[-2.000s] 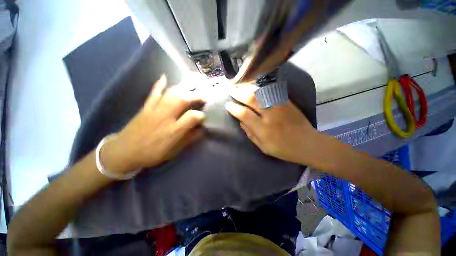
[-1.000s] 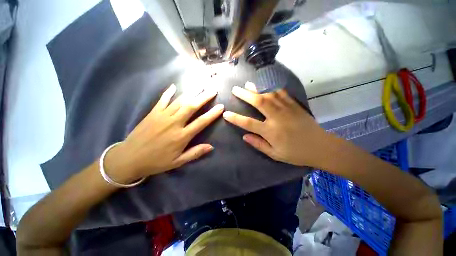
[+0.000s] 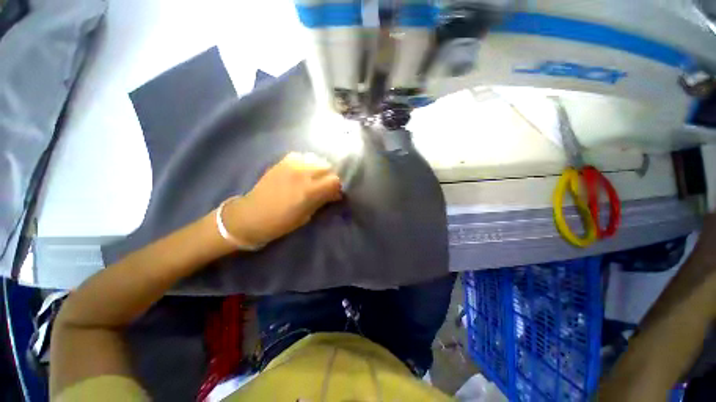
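Observation:
The dark grey garment panel (image 3: 283, 251) lies on the white table under the sewing machine head (image 3: 502, 55), its lower edge hanging over the table front. My left hand (image 3: 294, 196) is on the panel just left of and below the lit presser foot area, fingers curled and pinching the cloth. My right hand is out of the picture; only my forearm shows at the right edge. The presser foot and needle (image 3: 369, 119) sit in glare, so the stitching there cannot be made out. A ridged grey knob (image 3: 395, 143) is just right of the needle.
Scissors with yellow and red handles (image 3: 585, 206) lie right of the machine. A grey ruler strip (image 3: 502, 235) runs along the table front. A blue lattice crate (image 3: 534, 322) stands below at the right. Paler grey cloth (image 3: 43, 102) lies at the left table edge.
My right hand has left the panel and gone out of view at the right. My left hand has gone from flat and spread to curled. The view has shifted, showing more of the machine.

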